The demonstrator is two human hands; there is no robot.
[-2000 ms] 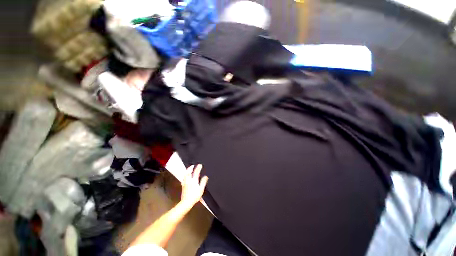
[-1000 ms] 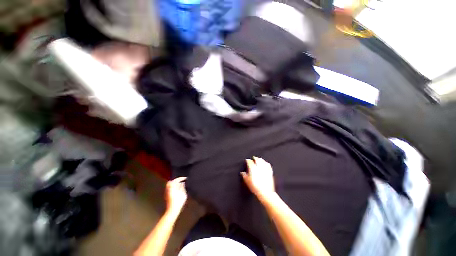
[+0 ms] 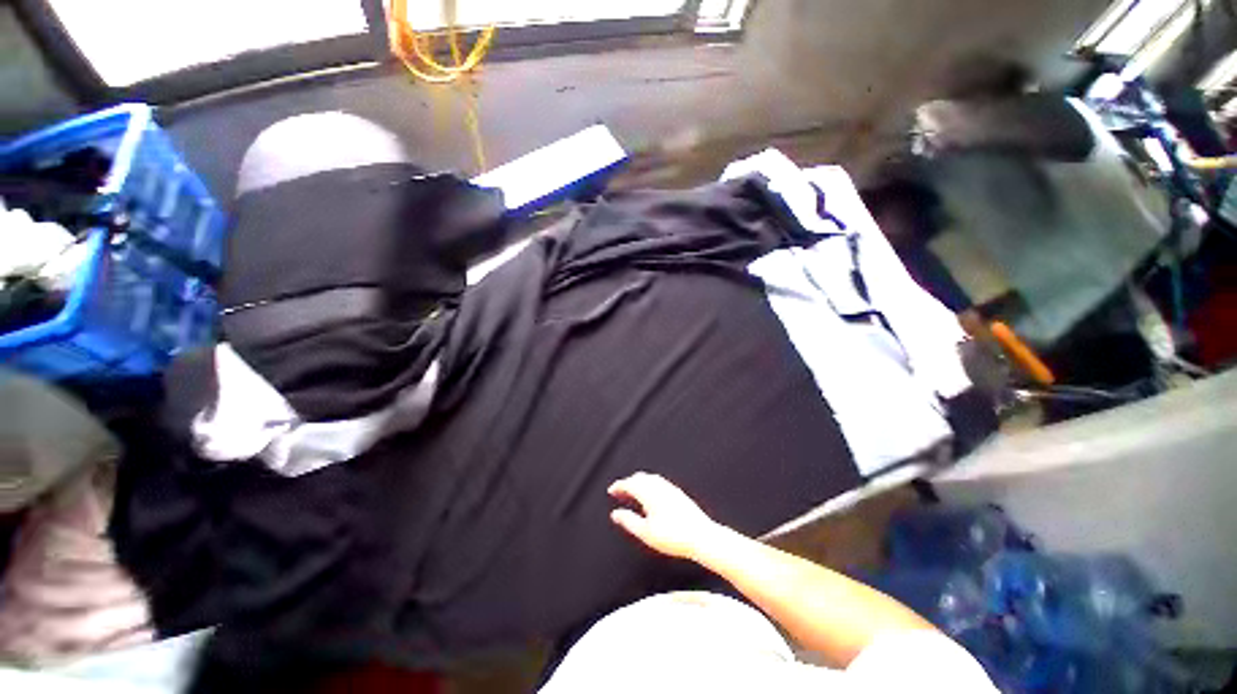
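Note:
Black fabric covers most of the table, smooth at the front right and bunched in folds toward the back and left. My right hand rests on it near the front edge, fingers slightly apart and holding nothing visible. My left hand is not in view. Pale grey pieces that look like interlining lie at the right end beside the fabric, with dark gaps or strips among them. A crumpled white piece lies on the black cloth at left.
A blue slatted crate filled with cloth stands at left. A grey rounded form and a blue-and-white box are at the back. An orange iron handle shows at right. Clear blue plastic bottles lie below right.
The view has swung to the right, showing the table's right end and the bottles. My left hand has left the picture. My right hand still lies on the black fabric, now nearer its front edge.

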